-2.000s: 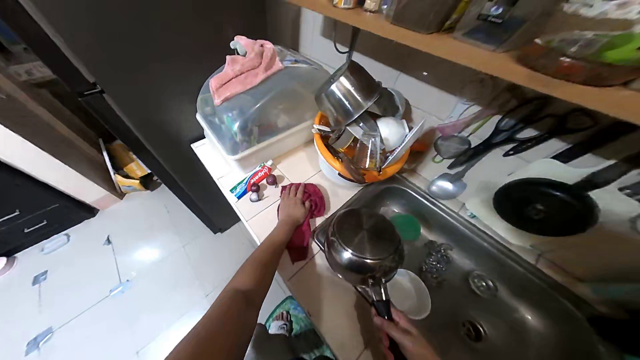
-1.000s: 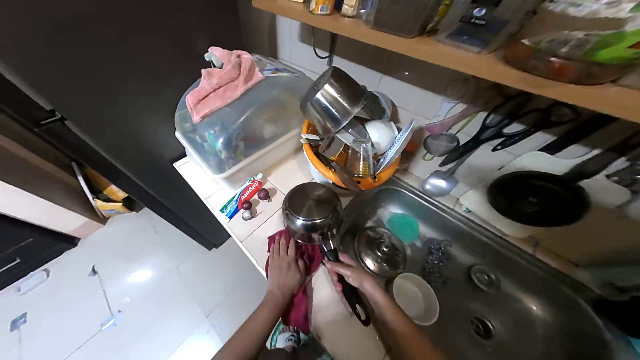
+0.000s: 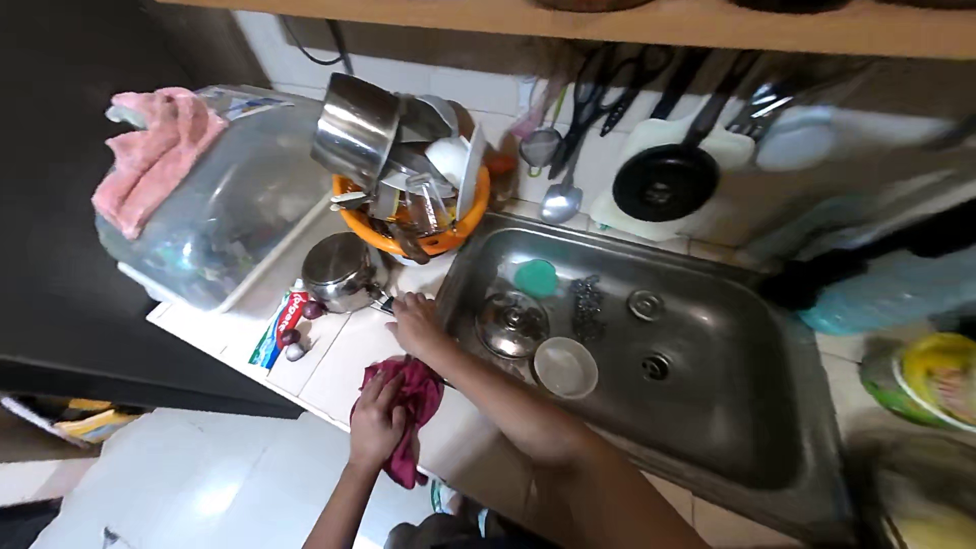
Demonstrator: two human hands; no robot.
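My right hand (image 3: 418, 324) is closed around the black handle of a stainless steel saucepan (image 3: 335, 267), which rests bottom up on the tiled counter beside the orange basin. Nearer the counter's front edge, my left hand (image 3: 379, 419) lies on a crumpled maroon cloth (image 3: 415, 396), its fingers curled over the fabric. In the steel sink (image 3: 717, 412) are a metal lid (image 3: 512, 324), a white bowl (image 3: 566, 368), a green round item (image 3: 536, 278) and a metal scourer (image 3: 587, 307). A Colgate toothpaste tube (image 3: 280, 328) and small red onions (image 3: 290, 337) lie left of the saucepan.
An orange basin (image 3: 435, 245) heaped with dishes and a steel pot (image 3: 355, 126) stands behind the saucepan. A clear-lidded container (image 3: 252, 183) with a pink cloth (image 3: 160, 152) is at the left. Utensils and a black frying pan (image 3: 666, 183) hang behind the sink, below a wooden shelf (image 3: 488, 23).
The saucepan has moved from over the maroon cloth to the counter beside the basin, with my right hand still on its handle. My left hand stays on the cloth.
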